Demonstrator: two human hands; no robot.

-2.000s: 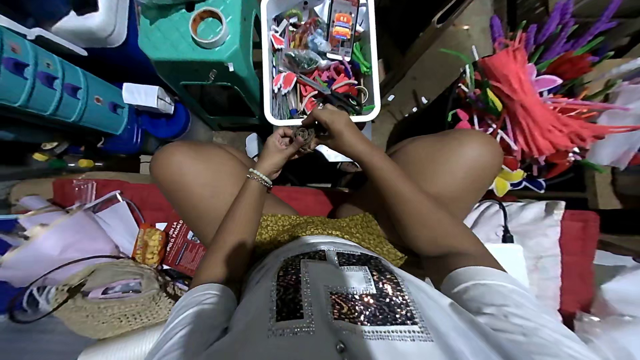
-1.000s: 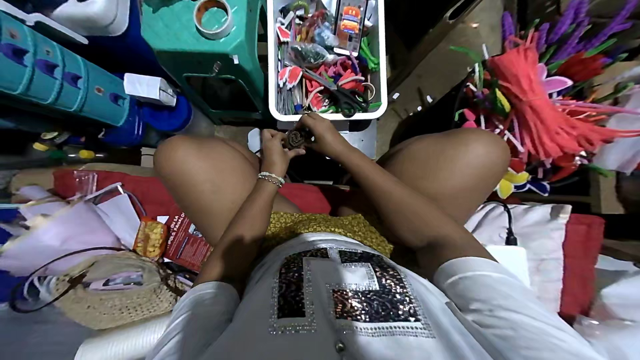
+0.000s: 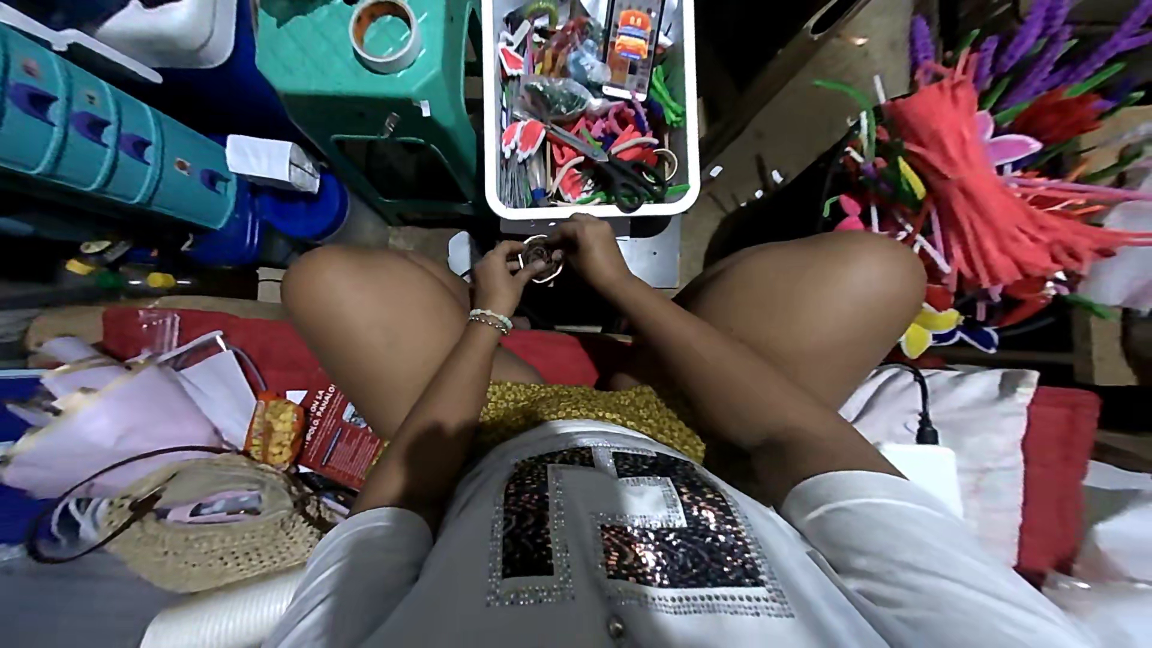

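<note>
Between my hands, just in front of the white basket, is a small coiled brown and white piece (image 3: 540,259), perhaps pipe cleaner; its exact kind is unclear. My left hand (image 3: 507,275), with beaded bracelets at the wrist, grips it from the left. The fingers of my right hand (image 3: 589,250) close on its upper right side. The white plastic basket (image 3: 492,135) holds black-handled scissors (image 3: 630,180), a phone (image 3: 633,45), green pipe cleaners (image 3: 666,97) and red and white pieces (image 3: 522,139).
A green plastic stool (image 3: 297,81) carries a tape roll (image 3: 385,36) at the upper left. Teal drawers (image 3: 117,135) stand further left. Red pipe cleaners (image 3: 972,180) and purple stems (image 3: 1035,54) fill the right. A woven bag (image 3: 216,540) lies at the lower left.
A pale outer ring now shows around the brown piece between my fingers, where earlier it looked dark and compact. Both hands stay close together in front of the basket.
</note>
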